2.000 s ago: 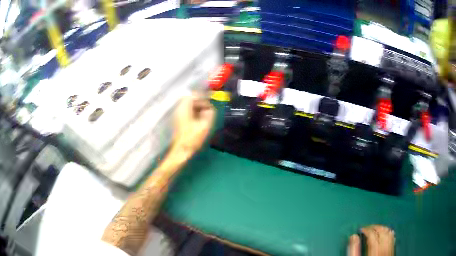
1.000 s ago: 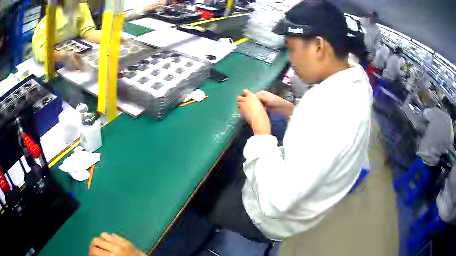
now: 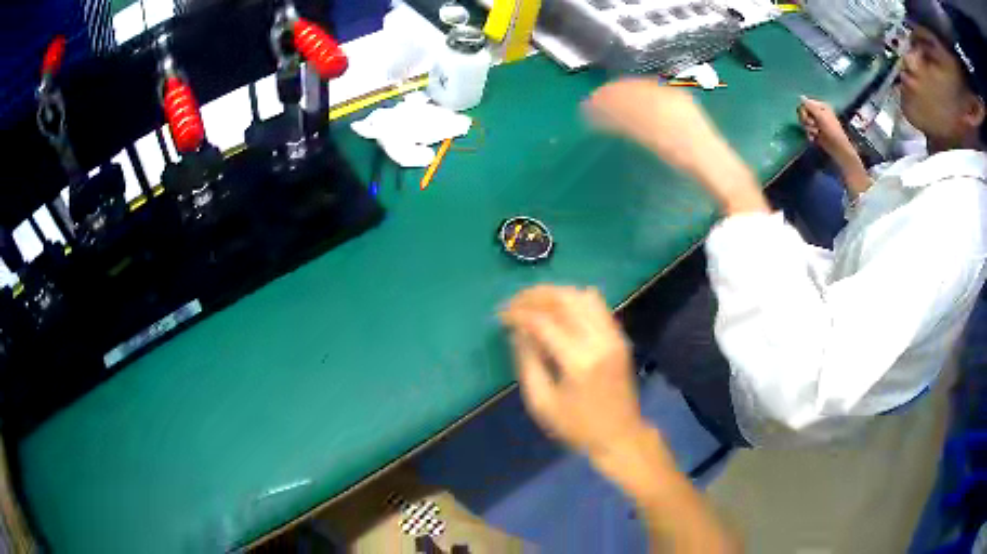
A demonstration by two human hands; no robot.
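Observation:
A round watch-like unit [image 3: 527, 239] with a dark face, pale rim and orange details lies flat on the green bench mat [image 3: 357, 325]. My right hand [image 3: 574, 368] is blurred above the mat's front edge, just below and right of the unit and apart from it. Its thumb and fingers look loosely spread, and I see nothing held in it. My left hand is out of the picture.
A black clamp fixture [image 3: 216, 260] with red grips [image 3: 182, 114] stands at left. Behind are white wipes [image 3: 411, 128], an orange stick [image 3: 436, 162] and a bottle [image 3: 460, 70]. A person's blurred hand [image 3: 639, 108] reaches over the mat from the right.
The view has swung back left toward the fixture. The round unit now shows on the mat. My right hand shows more fully, and the neighbour's arm now extends over the mat.

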